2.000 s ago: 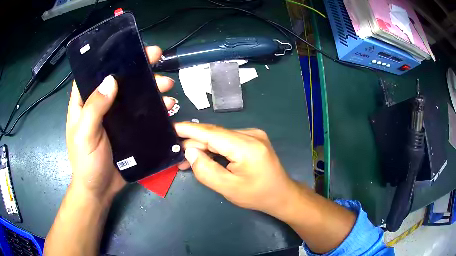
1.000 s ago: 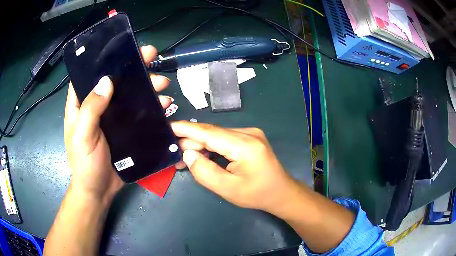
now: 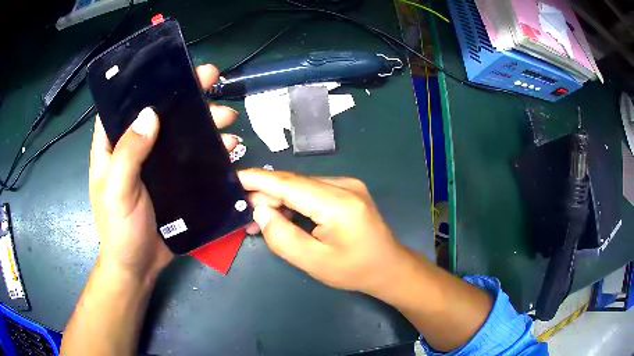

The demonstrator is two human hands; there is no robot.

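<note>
A smartphone assembly (image 3: 184, 149) with black glass faces up, tilted, with small white labels, a round white sticker at its lower right corner and a red tab at its top. My left hand (image 3: 128, 188) holds it from the left and below, thumb on the glass, fingertips showing past the right edge. My right hand (image 3: 327, 226) has thumb and index fingertips at the phone's lower right edge; whether something small is between them is hidden. A red card (image 3: 222, 255) shows under the phone's bottom edge.
A grey block (image 3: 311, 119) lies on white scraps (image 3: 267, 118). An electric screwdriver (image 3: 306, 71) lies behind. A hot air gun (image 3: 571, 215) rests at right, below the blue hot air station (image 3: 518, 73). A spare opened phone (image 3: 12, 257) and blue crate (image 3: 28, 334) are at left.
The phone and both hands have shifted slightly left since the earliest frame. The grip and the right fingertips' place at the phone's edge look the same.
</note>
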